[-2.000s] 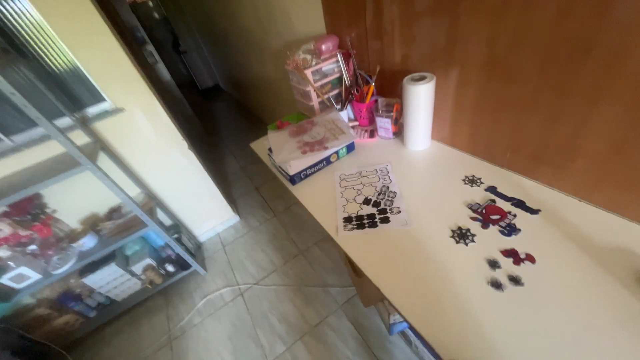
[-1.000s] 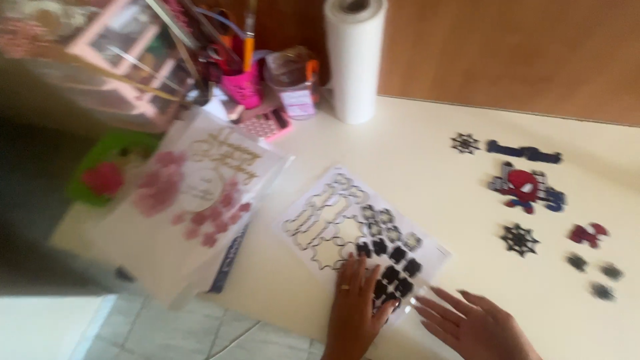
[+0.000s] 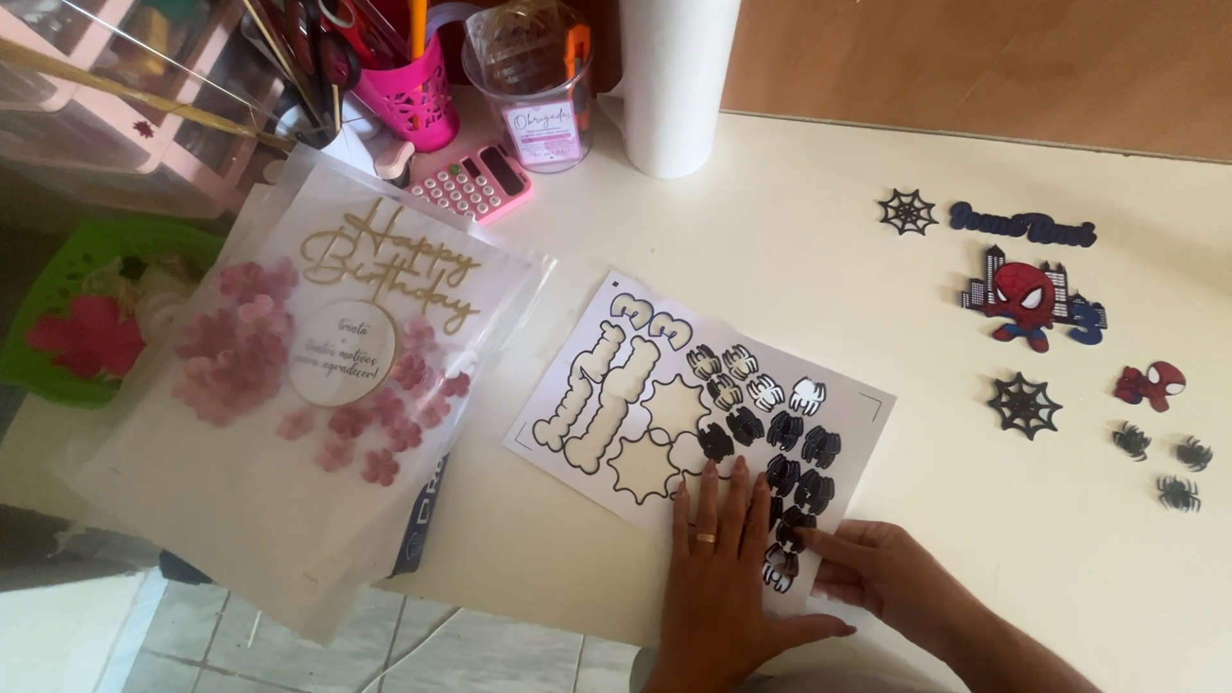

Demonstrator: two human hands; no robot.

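Note:
A die-cut paper sheet [image 3: 597,385] lies on the table, with cut-out outlines and several black paper spiders [image 3: 821,446] on it. My left hand [image 3: 722,558], fingers spread, rests flat on its lower part. My right hand [image 3: 885,568] is at the sheet's right edge, thumb on top by a spider and the other fingers partly hidden at the edge. To the right lie a Spider-Man cutout [image 3: 1028,298] with buildings, a blue lettering cutout [image 3: 1022,225], two web cutouts [image 3: 908,212], a smaller Spider-Man figure [image 3: 1149,385] and several loose spiders [image 3: 1178,493].
At the left, a plastic sleeve with flower cutouts [image 3: 327,462] overlaps a green basket [image 3: 58,260]. Behind stand a pink cup [image 3: 414,101], a clear cup [image 3: 539,135], a pink calculator [image 3: 481,183] and a white roll [image 3: 679,87]. The table's front edge is near my hands.
The view has come much closer to the table. My hands, not in view two seconds ago, are at the sheet; my right hand has moved from beside it to its right edge.

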